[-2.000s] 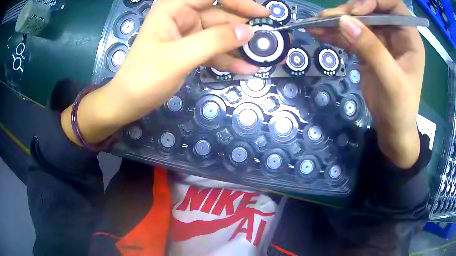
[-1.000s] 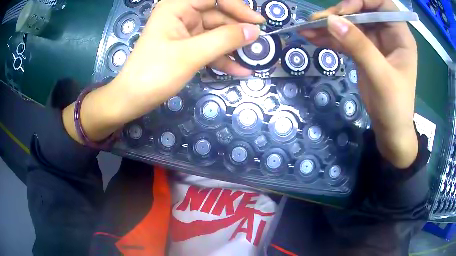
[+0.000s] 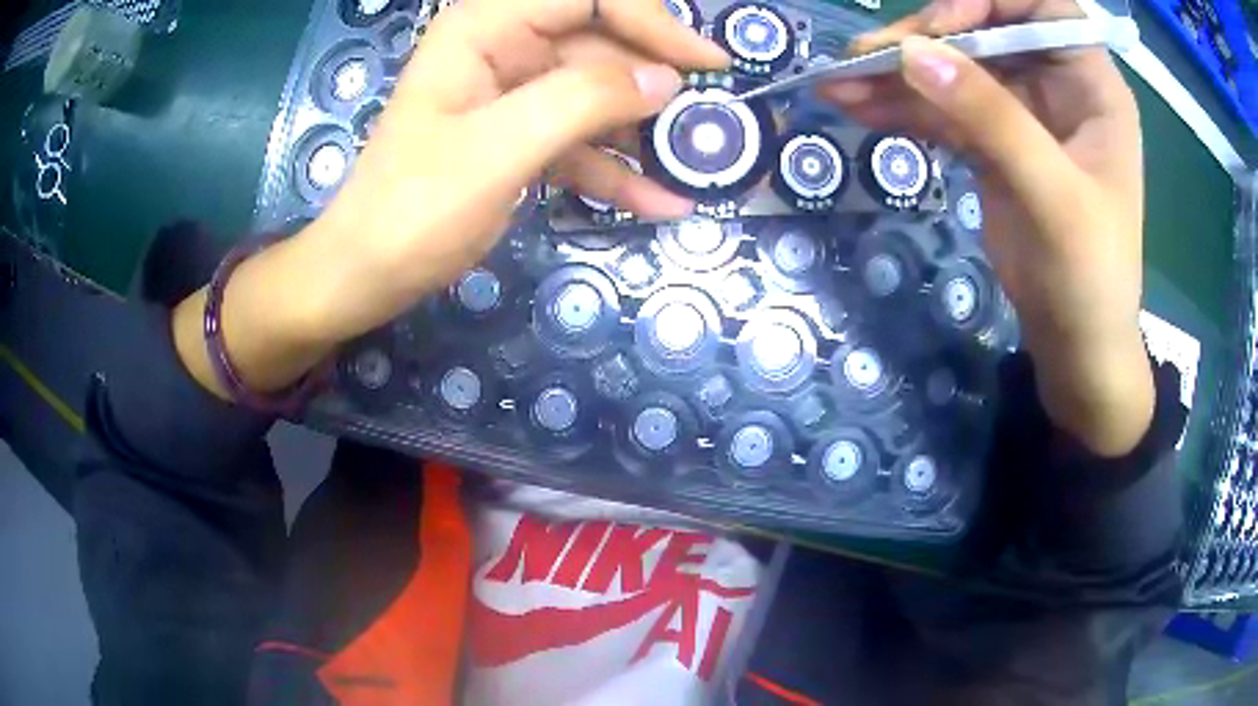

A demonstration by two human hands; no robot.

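Note:
My left hand (image 3: 552,117) holds a round black unit (image 3: 708,139) between thumb and fingers, its pale-centred face with a white ring turned up and small dots at its upper edge. My right hand (image 3: 1014,152) holds silver tweezers (image 3: 938,58), whose tip touches or nearly touches the upper right edge of the unit. Below the hands a grey holding strip (image 3: 851,199) carries several smaller-looking round units. It lies over a clear blister tray (image 3: 883,505) with rows of round units in its pockets.
At the upper left lie white rings (image 3: 53,163) on clear film and a pale translucent roll (image 3: 86,53). A white paper slip (image 3: 1170,361) lies right of my right wrist. Stacked filled trays (image 3: 1225,510) stand at the far right. A blue bin (image 3: 1197,48) shows at the upper right.
The held unit has moved slightly left and down and turned flatter to the camera. The tweezers have tilted, their rear end rising and shifting left.

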